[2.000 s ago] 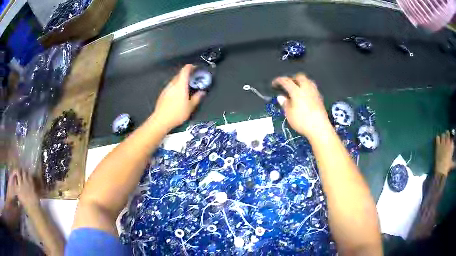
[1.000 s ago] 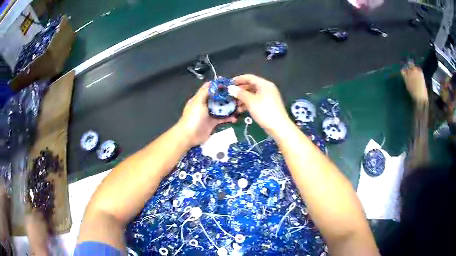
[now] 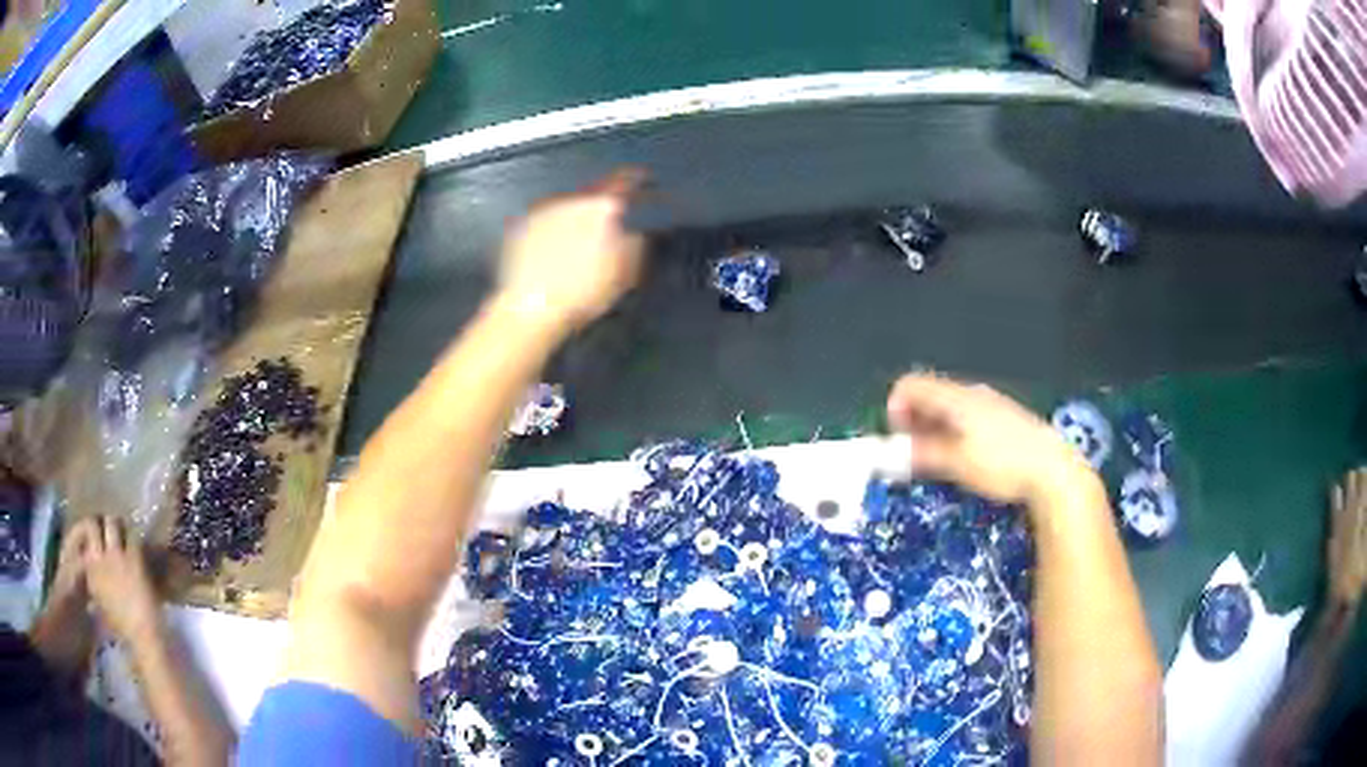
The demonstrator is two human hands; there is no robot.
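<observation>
A large tangled heap of blue circuit boards (image 3: 780, 614) with thin white wires lies in front of me. My left hand (image 3: 577, 262) is stretched over the dark conveyor belt (image 3: 675, 367); it is blurred, and whether it holds anything cannot be told. My right hand (image 3: 975, 435) hangs over the far right edge of the heap, blurred, fingers bent, with no held part visible. A part-built unit (image 3: 745, 280) sits on the belt right of my left hand. A pale housing (image 3: 537, 409) lies on the belt beside my left forearm, partly hidden by it.
More units (image 3: 912, 232) stand spaced along the belt. Pale housings (image 3: 1147, 505) lie right of my right hand. A unit (image 3: 1222, 620) rests on a white sheet. Small dark parts (image 3: 248, 465) lie on cardboard at left. Other people's hands show at both sides; a pink fan-like thing (image 3: 1312, 90) is upper right.
My hands have separated from the housing and board they held together. My left hand has moved out over the belt, my right hand back toward the heap. The camera view has shifted.
</observation>
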